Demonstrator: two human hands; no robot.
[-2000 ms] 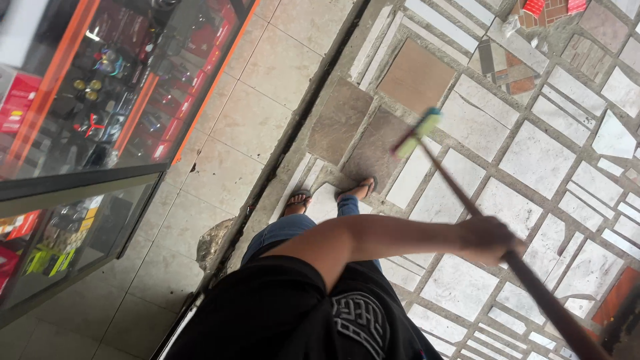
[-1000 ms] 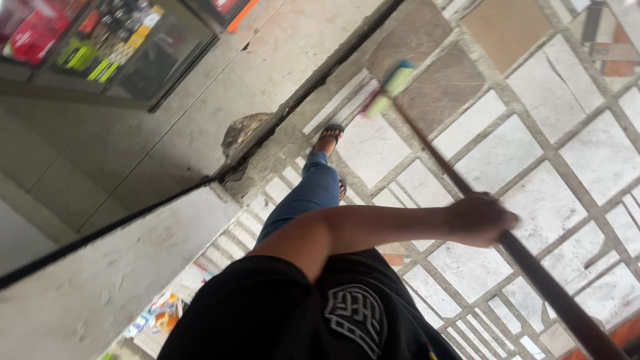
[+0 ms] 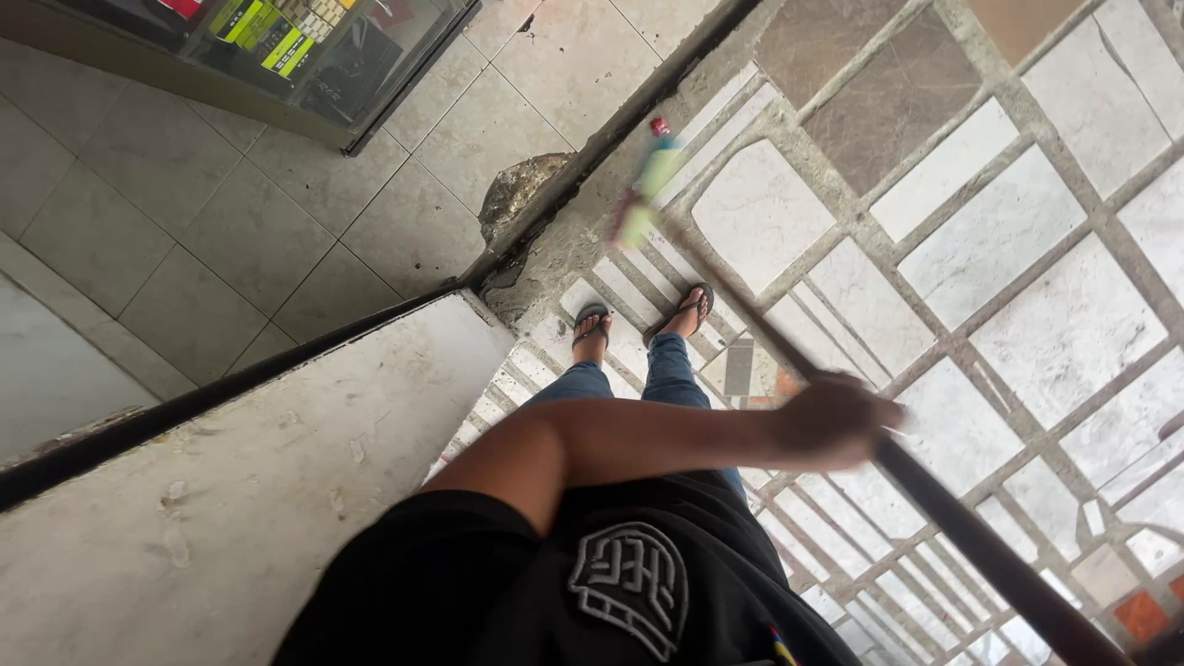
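My left hand point(image 3: 837, 421), blurred by motion, is closed around the long dark handle of a broom point(image 3: 990, 532). The handle slants from the lower right corner up to the blurred broom head point(image 3: 643, 194), which shows pale green, teal and dark red. That head is over the paved floor point(image 3: 763, 213), beyond my feet, close to the dark edge of the raised tiled floor. A small red piece of litter point(image 3: 659, 127) lies just past the head. My right hand cannot be made out; a dark shape at the lower right corner is unclear.
A glass display case point(image 3: 305, 55) with packaged goods stands on the tiled floor point(image 3: 388, 213) at upper left. A broken patch point(image 3: 523, 190) marks that floor's edge. At lower left is a pale slab point(image 3: 240, 462) with a dark border. My sandalled feet point(image 3: 592, 324) are on the paving.
The view has shifted strongly along the floor edge, with less of the display case showing. The broom head has moved to beside that edge. My left hand keeps hold of the handle, and my feet have stepped.
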